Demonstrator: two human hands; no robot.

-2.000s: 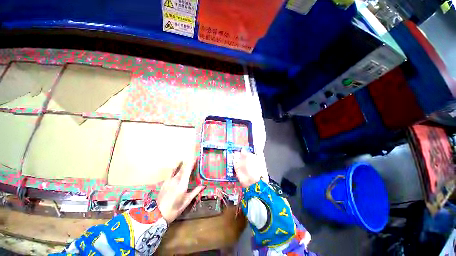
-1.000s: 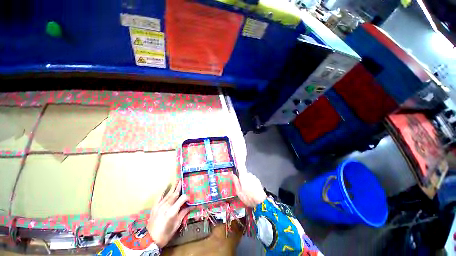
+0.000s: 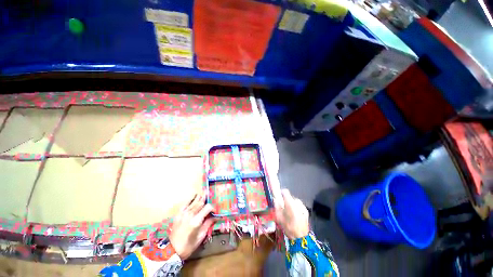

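The cutting die (image 3: pixel 238 176), a blue square frame with a cross bar, lies flat on the red-and-green fabric lay (image 3: pixel 178 130) at its right end. My left hand (image 3: pixel 190 226) is at the die's lower left corner, fingertips at the frame and the lay's near edge. My right hand (image 3: pixel 292 214) is just right of the die at the lay's right edge, fingers pointing forward; its fingertips are blurred, and I cannot tell if they touch anything. Tan sheets (image 3: pixel 157 189) show in the cut openings left of the die.
The blue press beam (image 3: pixel 119 48) runs behind the lay. A control box (image 3: pixel 357 89) with knobs stands at the back right. A blue bucket (image 3: pixel 386 211) is on the floor at right. The wooden bed edge (image 3: pixel 227 262) runs along the near side, below loose fabric ties.
My right hand has moved from the die's cross bar to beyond its right side. My left hand stays by the lower left corner. The camera view has shifted.
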